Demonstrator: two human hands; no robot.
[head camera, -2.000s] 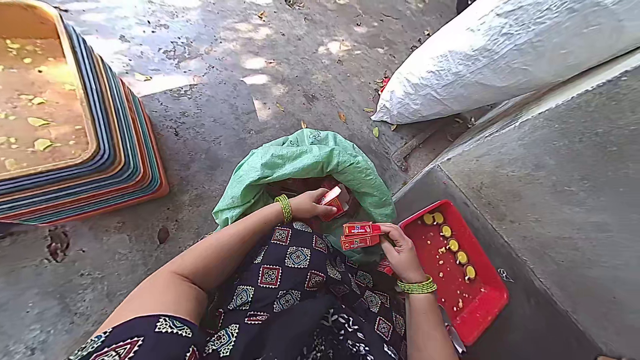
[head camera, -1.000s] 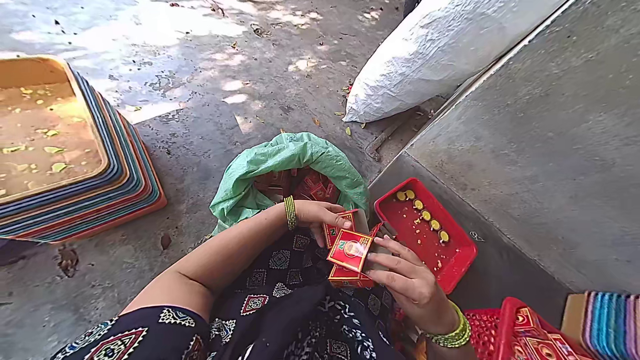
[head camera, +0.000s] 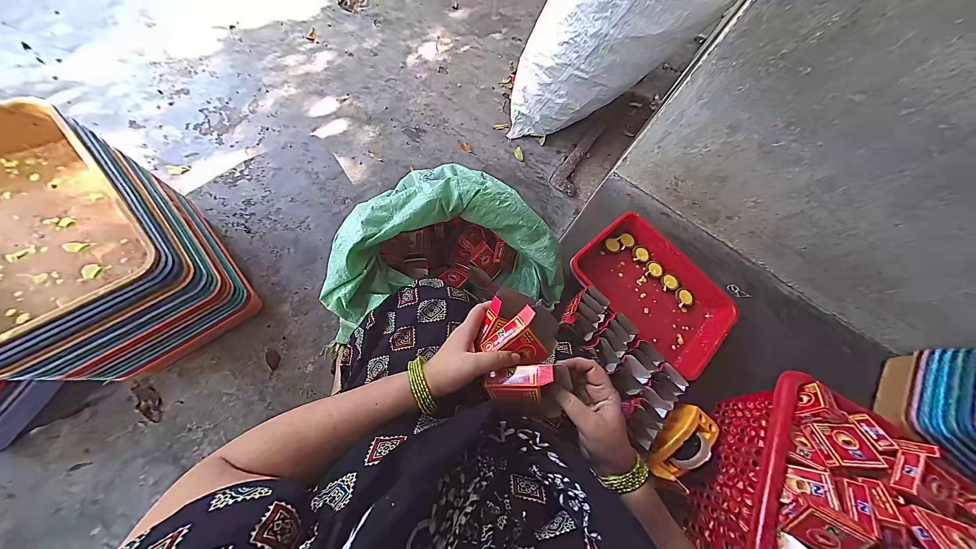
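My left hand (head camera: 469, 354) holds small red printed cardboard boxes (head camera: 522, 339) over my lap, their flaps standing up. My right hand (head camera: 598, 415) has its thumb and fingers on the end flap of another red box (head camera: 518, 381), just below them. In front of my knees a green woven sack (head camera: 450, 194) with a rolled rim holds many red boxes. To the right of my hands, rows of boxes with raised grey flaps (head camera: 629, 366) stand close together. Beyond these lies a red plastic tray (head camera: 705, 335) with a line of small round yellow-topped pieces (head camera: 654, 269).
A stack of coloured plastic trays (head camera: 221, 305) stands at the left. At lower right are a yellow tape dispenser (head camera: 679, 442), a red perforated basket (head camera: 770, 457) full of red boxes, and a striped multicoloured stack (head camera: 945, 396). A white sack (head camera: 579, 69) leans near the grey wall (head camera: 823, 152).
My hands hold boxes in every frame. The boxes in my left hand now show raised flaps, and my right hand is at a box end. The view has shifted, bringing more of the lower right into sight.
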